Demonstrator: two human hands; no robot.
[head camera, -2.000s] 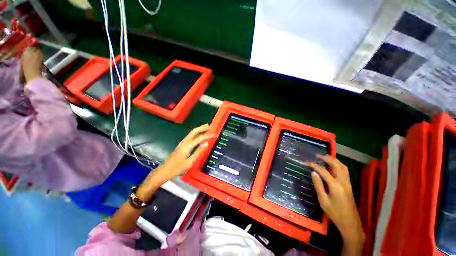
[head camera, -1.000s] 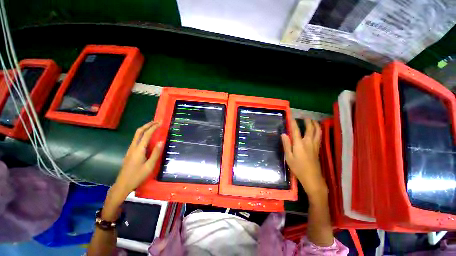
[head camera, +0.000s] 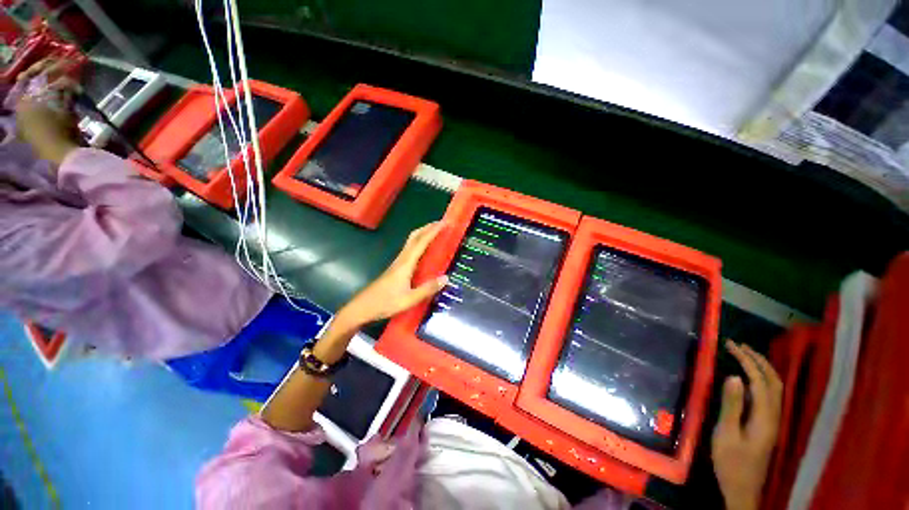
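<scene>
Two tablets in orange-red foam trays lie side by side in front of me. The left tablet (head camera: 495, 289) shows a dark menu with small green and white text. The right tablet (head camera: 630, 339) is dark with faint text and a red spot near its lower right corner. Bright glare crosses the lower part of both screens. My left hand (head camera: 399, 283) rests at the left edge of the left foam tray (head camera: 439, 371), thumb near the screen. My right hand (head camera: 748, 423) is off the right tray, just right of it, fingers slightly bent, with nothing seen in it.
Another trayed tablet (head camera: 357, 149) and an orange-red tray (head camera: 189, 134) lie further left on the green surface. White cables (head camera: 244, 149) hang there. A stack of foam trays (head camera: 877, 398) stands at right. A person in a pink smock (head camera: 130, 249) works at left. White trays stand below my left arm.
The view has swung left. My right hand has moved off the right tablet to its right side. My left hand stays at the left tray. A red spot now shows on the right screen.
</scene>
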